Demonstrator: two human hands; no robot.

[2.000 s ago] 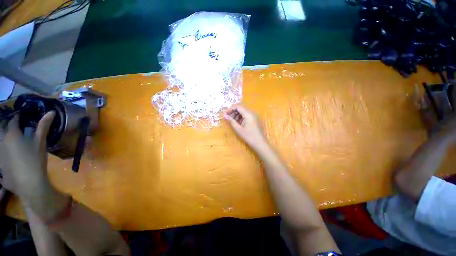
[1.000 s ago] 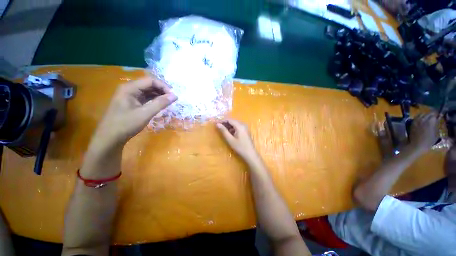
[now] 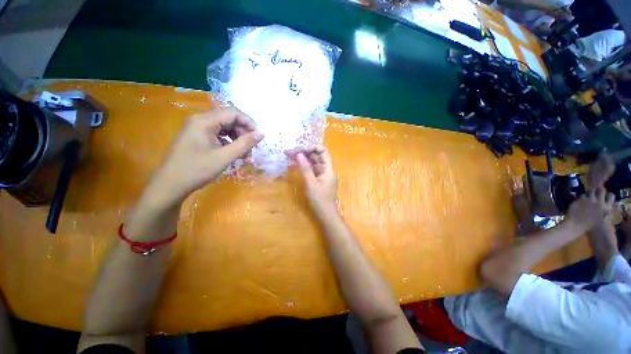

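Note:
The plastic bag (image 3: 277, 76), clear-white with handwriting, lies across the green surface and the orange-yellow bench. A pile of clear rings (image 3: 273, 162) spreads at its near end, partly covered by my hands. My left hand (image 3: 207, 148), bare with a red cord at the wrist, is over the left of the pile, thumb and forefinger pinched together. My right hand (image 3: 317, 173), bare, is at the pile's right edge with its fingers curled and fingertips close together. Glare and the clear material hide whether either hand holds a ring.
A black and grey camera housing (image 3: 31, 148) with a black antenna (image 3: 63, 187) stands at the far left. Black parts (image 3: 498, 104) are heaped on the green surface (image 3: 408, 86) at right. A coworker's hands (image 3: 591, 207) work on another unit (image 3: 546, 192) at the bench's right.
My left hand has left the camera housing at left and come to the ring pile. My right hand has stayed near the pile and shifted slightly left. The view has turned right.

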